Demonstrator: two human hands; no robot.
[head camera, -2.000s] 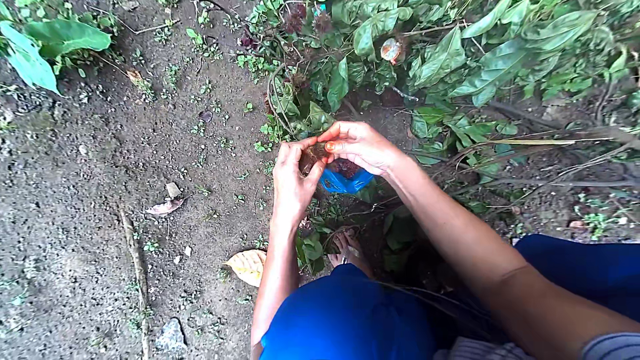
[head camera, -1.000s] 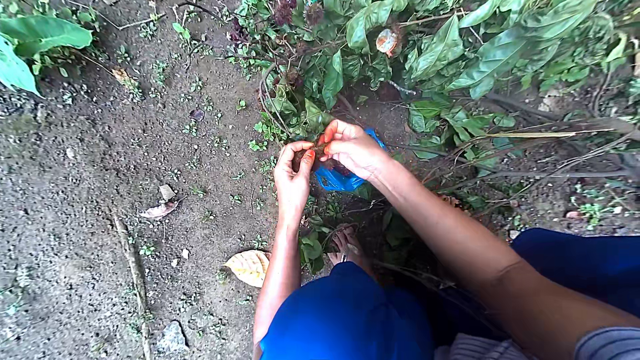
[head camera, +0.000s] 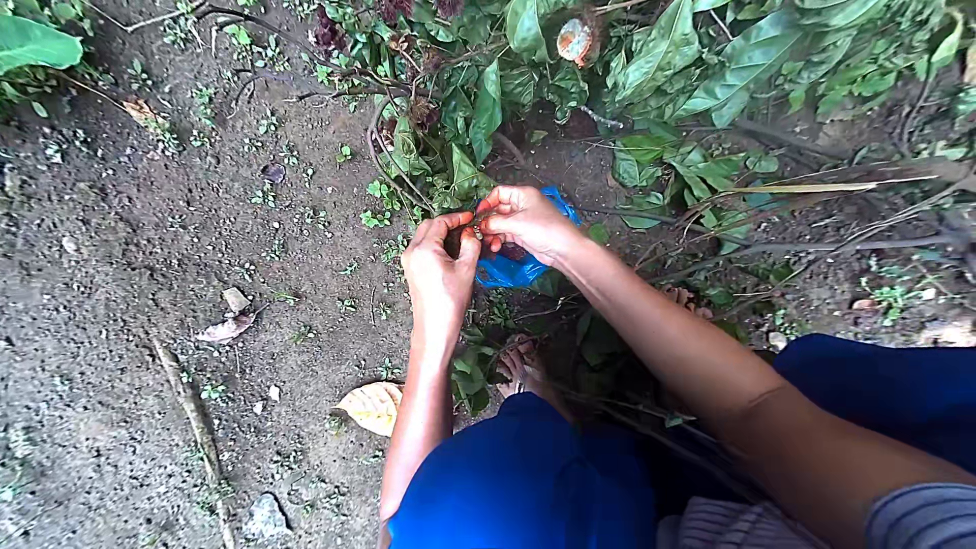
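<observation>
My left hand (head camera: 442, 259) and my right hand (head camera: 526, 225) meet at the centre of the view, fingertips together. Between them is a small dark brown piece (head camera: 454, 242), perhaps part of a seed pod; the fingers hide most of it. The fingertips of both hands are stained orange-red. Just below and behind my right hand a blue plastic bag (head camera: 512, 272) lies open on the ground, with dark reddish bits inside that are partly hidden.
Cut leafy branches (head camera: 656, 53) with dark spiky pods (head camera: 423, 113) spread across the top and right. A whitish-orange round piece (head camera: 575, 42) lies among them. A dry leaf (head camera: 372, 407), a stick (head camera: 191, 412) and a stone (head camera: 266, 518) lie on the soil; my bare foot (head camera: 522, 366) is near the bag.
The brown piece showed between both hands two seconds ago and is now mostly covered by the fingers. My right hand has shifted slightly over the bag. The blue bag remains in place.
</observation>
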